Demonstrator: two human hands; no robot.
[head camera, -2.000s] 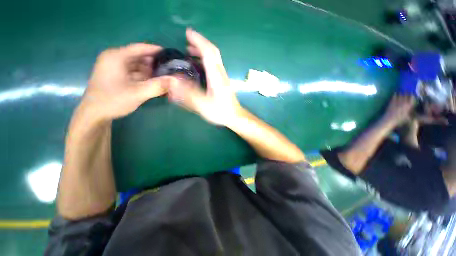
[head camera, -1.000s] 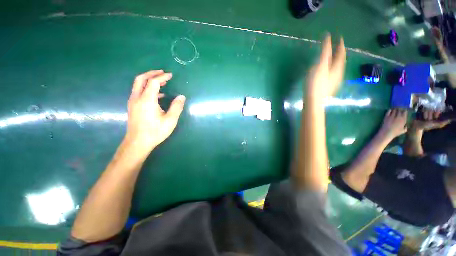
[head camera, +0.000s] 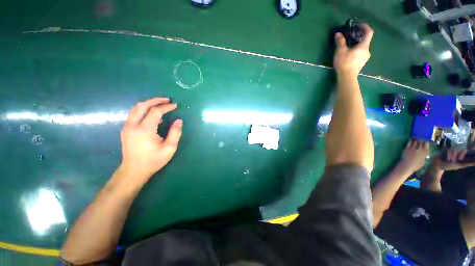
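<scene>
My right hand (head camera: 352, 52) is stretched out to the upper right, its fingers closed around a black cylindrical housing (head camera: 355, 32) beyond the pale line on the green bench. The housing's top shows dark between thumb and fingers; whether it touches the bench is hard to tell. My left hand (head camera: 148, 136) hovers at left centre over the green surface, empty, fingers curled and apart from the thumb. A small white irregular paper or pad (head camera: 264, 136) lies between my arms. A thin clear ring or ring mark (head camera: 187, 74) shows above my left hand.
Two pale-faced round caps or units (head camera: 288, 7) are at the top edge, one cut off. Black units with pink or purple glow (head camera: 422, 70) stand at right, near another dark unit (head camera: 393, 103) and a blue bin (head camera: 436, 119). A neighbouring worker's hands (head camera: 416, 155) are at right.
My right hand has reached farther up and right and now grips a black housing. My left hand stays empty, slightly lower in view. Two pale-faced round things have come into view at the top.
</scene>
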